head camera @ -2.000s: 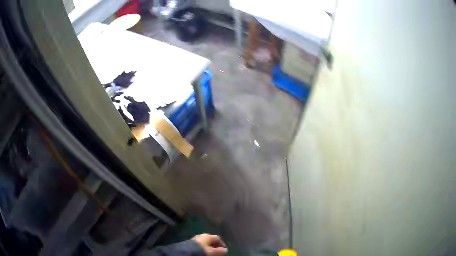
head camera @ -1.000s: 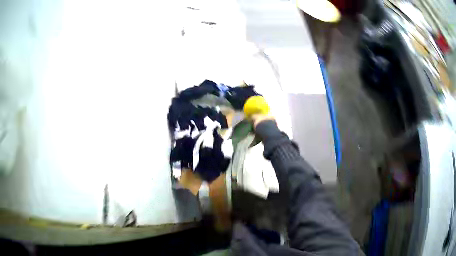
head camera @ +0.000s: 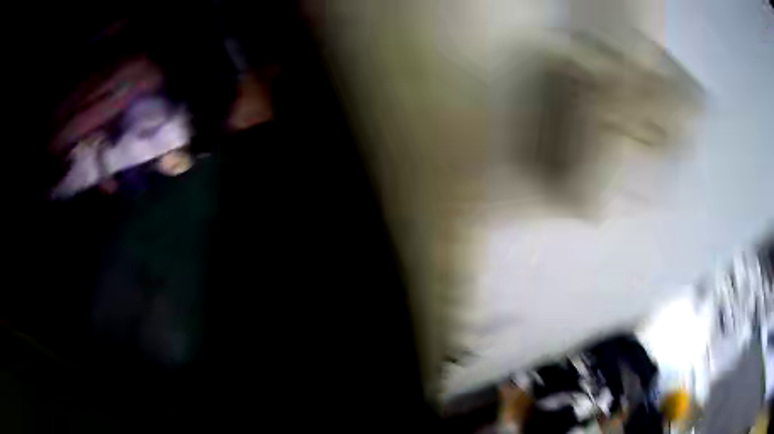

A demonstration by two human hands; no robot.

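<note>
The frame is strongly blurred. A round yellow-orange fruit point(head camera: 677, 405) shows near the bottom right, beside dark and white fabric scraps point(head camera: 586, 386). Whether it rests on them cannot be told. A small tan piece point(head camera: 513, 405), perhaps cardboard, lies at the left end of the scraps. Neither my left hand nor my right hand can be made out, and no sleeve shows.
A pale wall point(head camera: 543, 288) with a blurred beige box-like shape point(head camera: 628, 110) fills the upper right. A pale upright edge point(head camera: 399, 186) borders a very dark area on the left. Pinkish and white rolls or cloth point(head camera: 148, 131) show dimly there.
The view has swung left. The scraps and fruit have shifted to the bottom right, and the wall and dark area now fill the frame. The hand and grey sleeve at the fruit are no longer visible.
</note>
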